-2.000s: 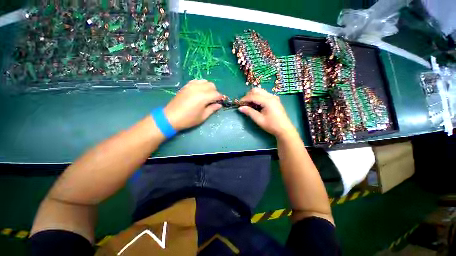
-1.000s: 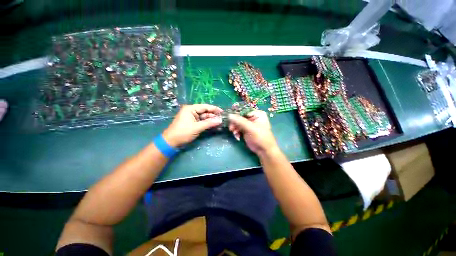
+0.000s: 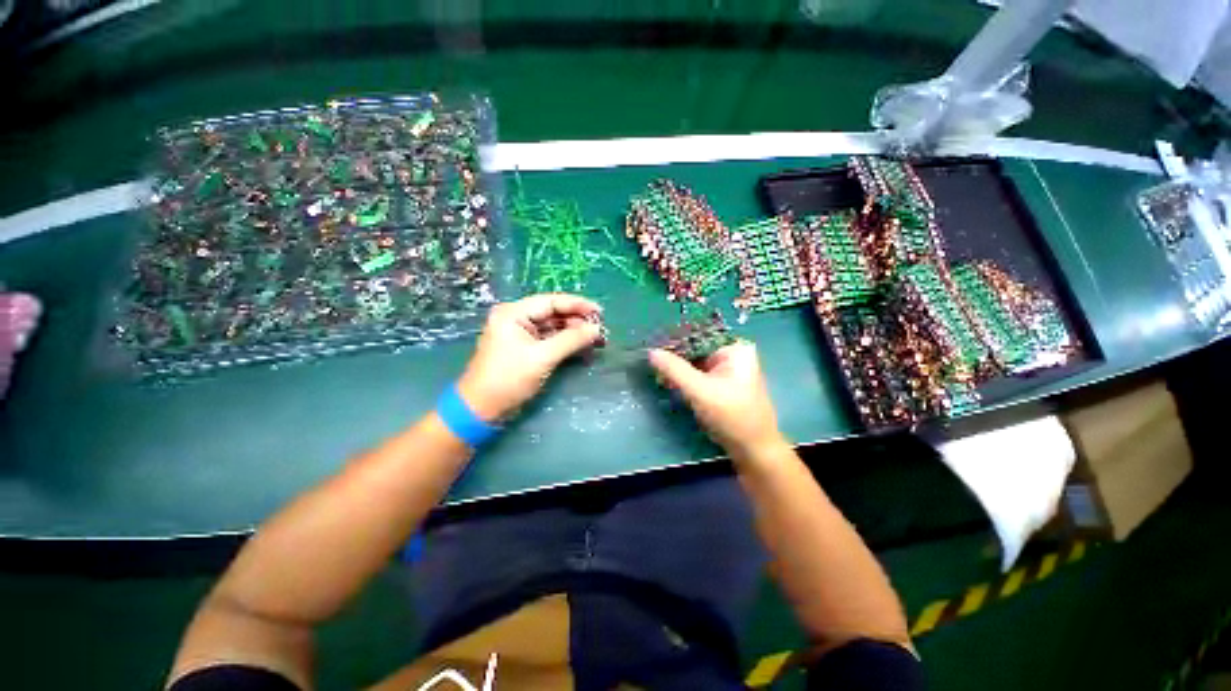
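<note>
My right hand (image 3: 722, 392) pinches a green PCB panel strip (image 3: 691, 338) with dark and coppery parts, held above the green mat. My left hand (image 3: 527, 354), with a blue wrist strap (image 3: 467, 416), is a little to its left. Its thumb and fingers pinch a small single PCB (image 3: 597, 325), mostly hidden by the fingertips. The hands are apart. A clear blister tray (image 3: 324, 340) full of loose single boards lies at left. Thin green break-off rails (image 3: 556, 243) lie in a loose pile beyond my left hand.
Stacked PCB panels (image 3: 772, 263) overlap onto a black tray (image 3: 992, 203) at right. White board dust (image 3: 581, 416) lies before my hands. Clear plastic bags (image 3: 952, 108) are at the far right. A pink object (image 3: 14, 331) is at the left edge. A cardboard box (image 3: 1137, 452) stands below the bench edge.
My hands were together on the strip and are now apart, the left with a small piece, the right with the strip. The camera view has also shifted, showing more at the left.
</note>
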